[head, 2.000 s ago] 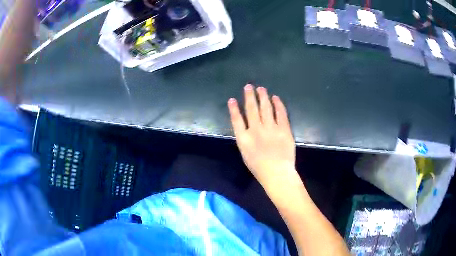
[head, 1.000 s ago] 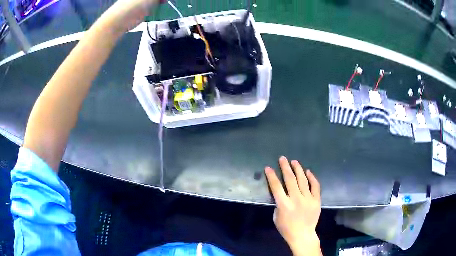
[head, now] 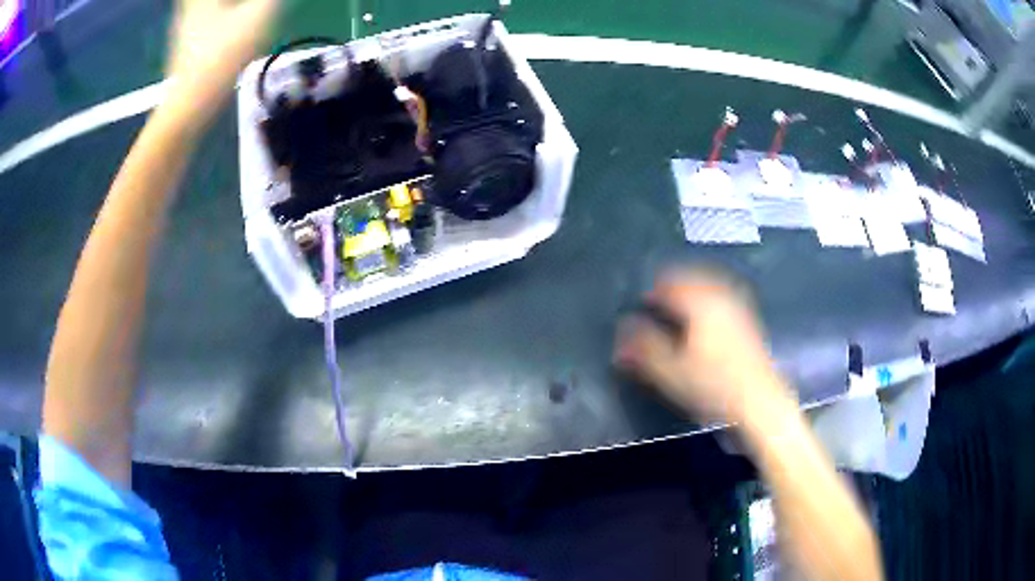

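The white appliance housing (head: 454,259) sits open side up on the dark belt, left of centre. Inside are a black inner frame (head: 341,142), a round black part (head: 488,176) and a power board (head: 369,244) with yellow blocks. A pale purple ribbon cable (head: 331,363) hangs over the housing's near wall to the belt's front edge. My left hand (head: 227,28) is at the top edge, beyond the housing's left side, partly cut off; its fingers do not show. My right hand (head: 704,340) is blurred over the belt, right of the housing, fingers curled; whether it holds anything is unclear.
Several heatsink modules (head: 717,216) with thin red leads lie on the belt (head: 499,375) at the right. A white line crosses behind the housing. A translucent pouch (head: 880,426) is fixed to the front edge at right, with a crate below it.
The housing now sits slightly left and tilted compared with one second ago. My right hand, spread flat before, has curled and moved up. My left hand has moved left, away from the housing's back rim.
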